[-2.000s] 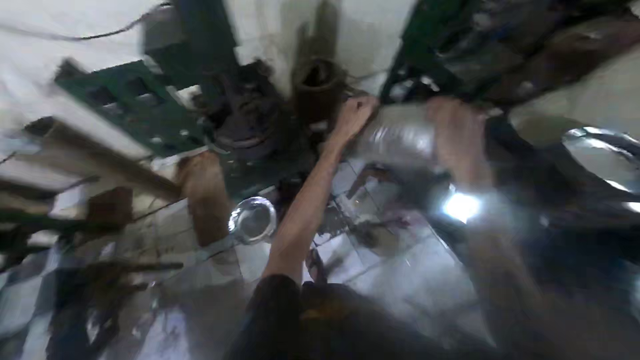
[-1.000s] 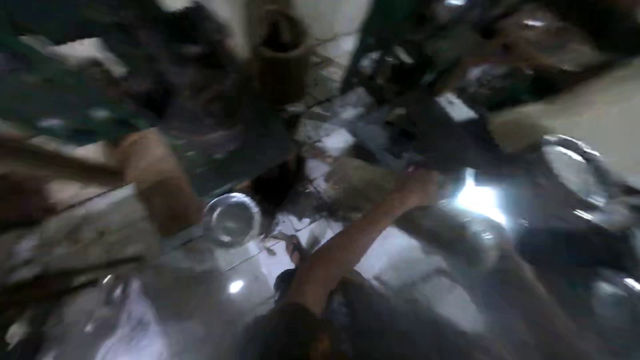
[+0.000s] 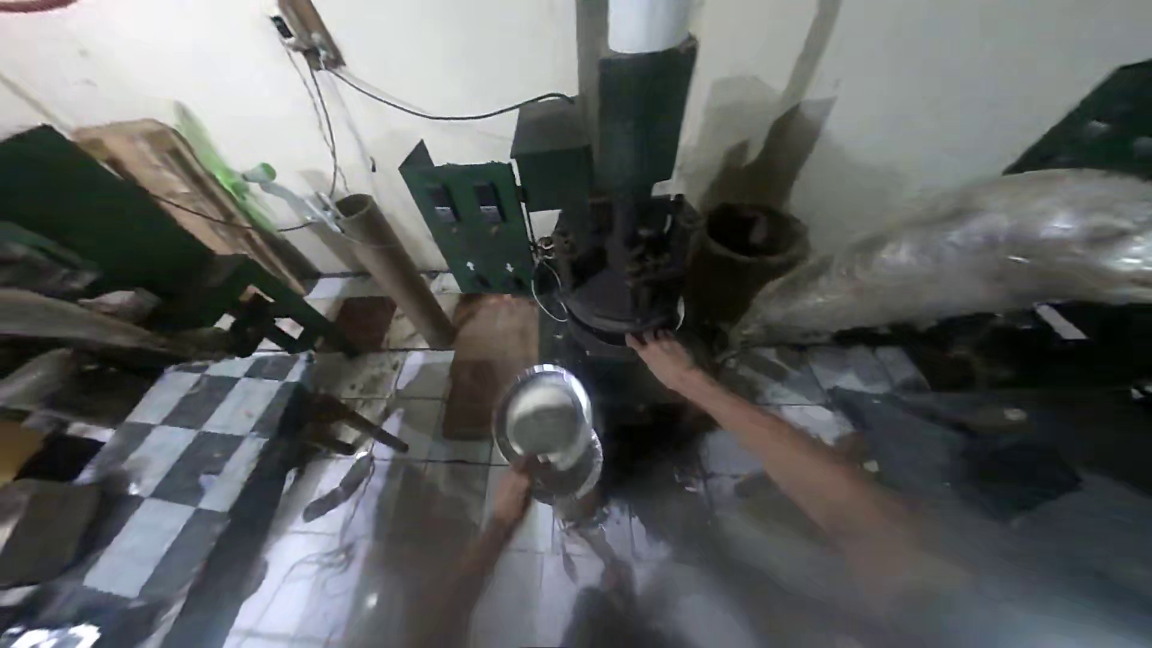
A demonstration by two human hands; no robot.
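Observation:
My left hand [image 3: 513, 490] grips the near rim of a round, shiny metal plate [image 3: 544, 419], which is tilted above the tiled floor. Below and partly behind it, a second round metal piece [image 3: 580, 468] shows. My right hand [image 3: 663, 355] reaches forward, its fingers at the lower front edge of a dark round part of a green machine [image 3: 621, 297]; whether they hold anything there is hidden. The machine's green panel [image 3: 477, 225] with two black switches stands to its left.
A checkered table [image 3: 202, 432] stands at the left. A cardboard tube [image 3: 396, 270] leans on the wall, and a wide brown cylinder [image 3: 754, 243] stands right of the machine. A long plastic-wrapped roll [image 3: 972, 252] juts in from the right. A cable hangs along the wall.
The view has swung toward the green machine. My left hand now grips a metal plate; my right hand has come to the machine. The cylinder both hands held earlier is out of them.

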